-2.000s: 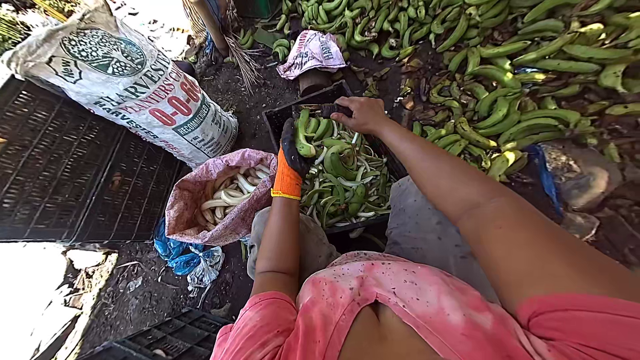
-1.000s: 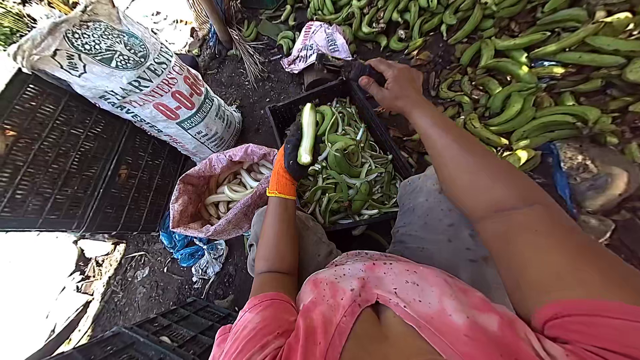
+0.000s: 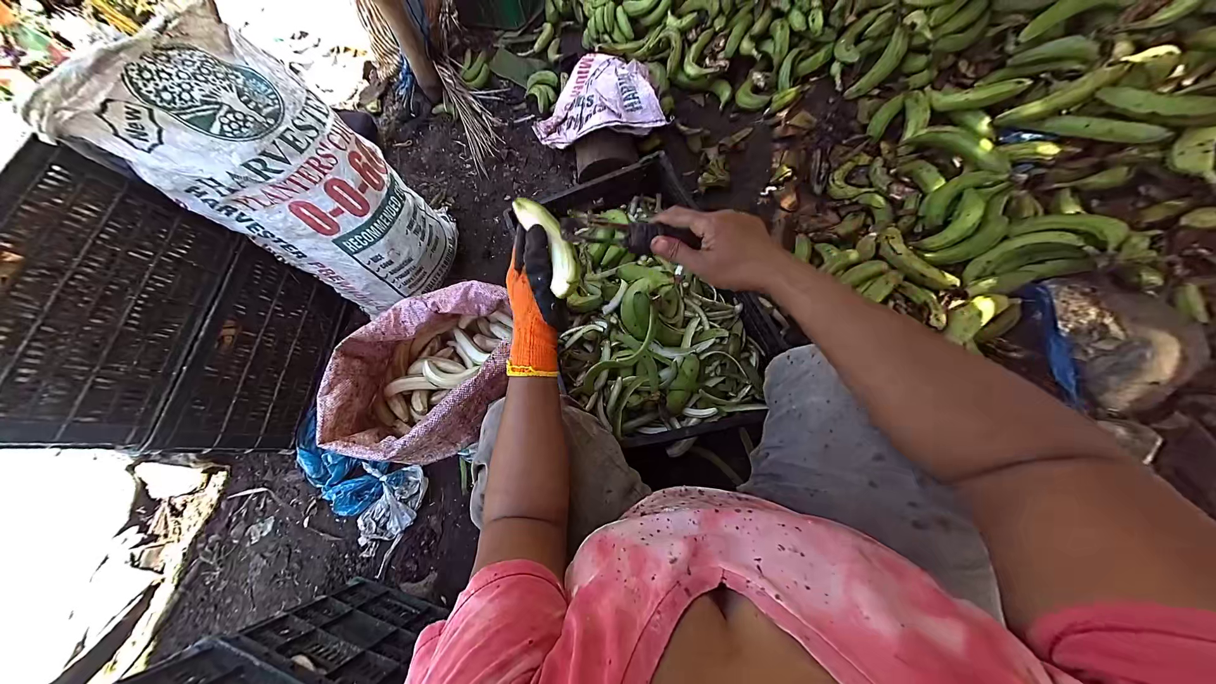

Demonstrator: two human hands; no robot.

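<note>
My left hand (image 3: 534,294), in an orange and black work glove, holds a partly peeled plantain (image 3: 549,245) upright over the left side of a black plastic crate (image 3: 665,179). Bare, my right hand (image 3: 708,245) grips the dark handle of a knife (image 3: 655,236); its thin blade points left toward the plantain and is hard to make out. Green peels and several green plantains (image 3: 638,309) fill the crate between my knees. Beside my left forearm stands an open pink woven sack (image 3: 356,380) holding peeled plantains (image 3: 442,370).
A large printed white sack (image 3: 285,161) leans by black crates (image 3: 190,313) at the left. Green plantains (image 3: 969,228) lie heaped on the ground at the right, near a cut log (image 3: 1130,332). Blue plastic bags (image 3: 347,475) lie below the pink sack. Another black crate (image 3: 332,632) is at the bottom left.
Two seconds ago both hands were together on a green plantain over the crate; now its pale flesh shows in my left hand. My right hand has moved away to the right, then somewhat nearer my body.
</note>
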